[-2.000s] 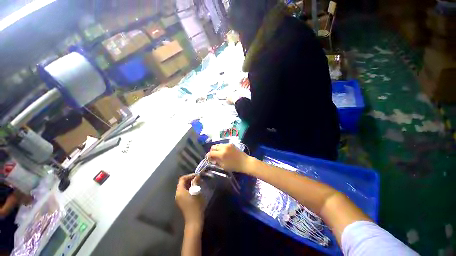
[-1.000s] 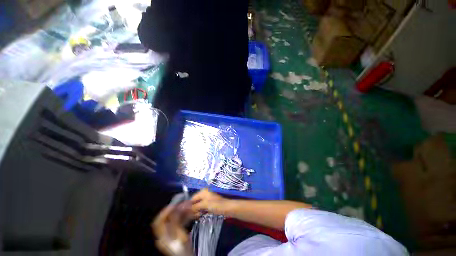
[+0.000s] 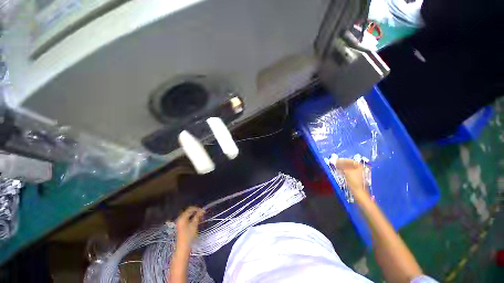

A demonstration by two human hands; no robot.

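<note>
A bundle of white cables (image 3: 248, 213) lies fanned across my lap, its plug ends at the right near the machine. My left hand (image 3: 189, 222) is closed at the bundle's left part, its fingers on a cable. My right hand (image 3: 351, 170) is low in the blue tray (image 3: 406, 160), closed around a white coiled cable (image 3: 363, 160) whose pale ends show beside the fingers. More coils lie partly hidden under this hand. Two white winding posts (image 3: 209, 145) stick out from a black bar on the machine, with no coil on them.
The off-white winding machine (image 3: 237, 41) fills the top. The metal tying head (image 3: 353, 72) juts out above the tray. Clear plastic bags (image 3: 99, 152) lie on the green bench at left. A person in dark clothes (image 3: 458, 61) is at upper right.
The view has swung down to the machine front and lap. My hands, together on a coil before, are now apart: the right in the tray, the left at the cable bundle.
</note>
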